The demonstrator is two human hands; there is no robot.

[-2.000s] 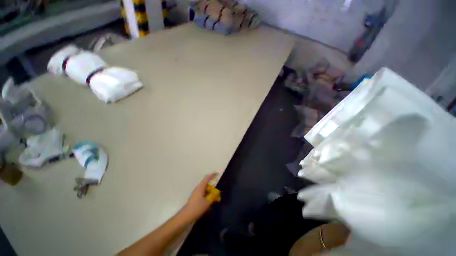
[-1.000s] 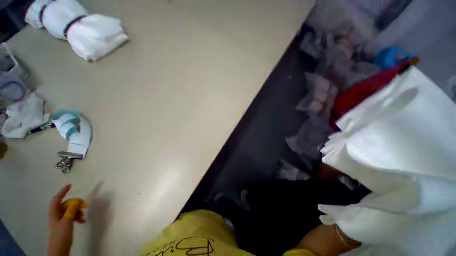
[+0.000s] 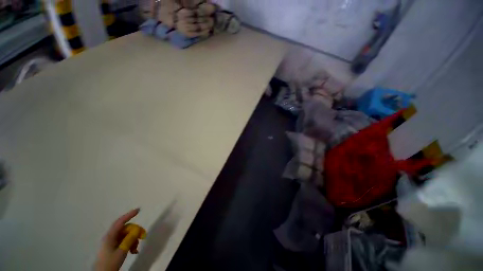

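Note:
My left hand [image 3: 123, 238] is over the near part of the cream table [image 3: 132, 132], with yellow finger cots [image 3: 132, 237] on some fingers. Its thumb and fingers are apart and it holds nothing. The white curtain [image 3: 458, 206] is a blurred mass at the right edge of the picture, cut off by it. My right hand is not in view.
Folded beige curtain stacks [image 3: 193, 18] lie at the table's far end. Striped pillars [image 3: 66, 26] stand behind the table at the left. Right of it on the floor are bagged curtains [image 3: 307, 159], a red woven bag [image 3: 360, 164], a blue container [image 3: 382, 101] and an open basket [image 3: 339, 249].
The view has swung right, so the tied white bundle and clip are out of the picture. The curtain has moved farther to the right edge. My right forearm has left the view.

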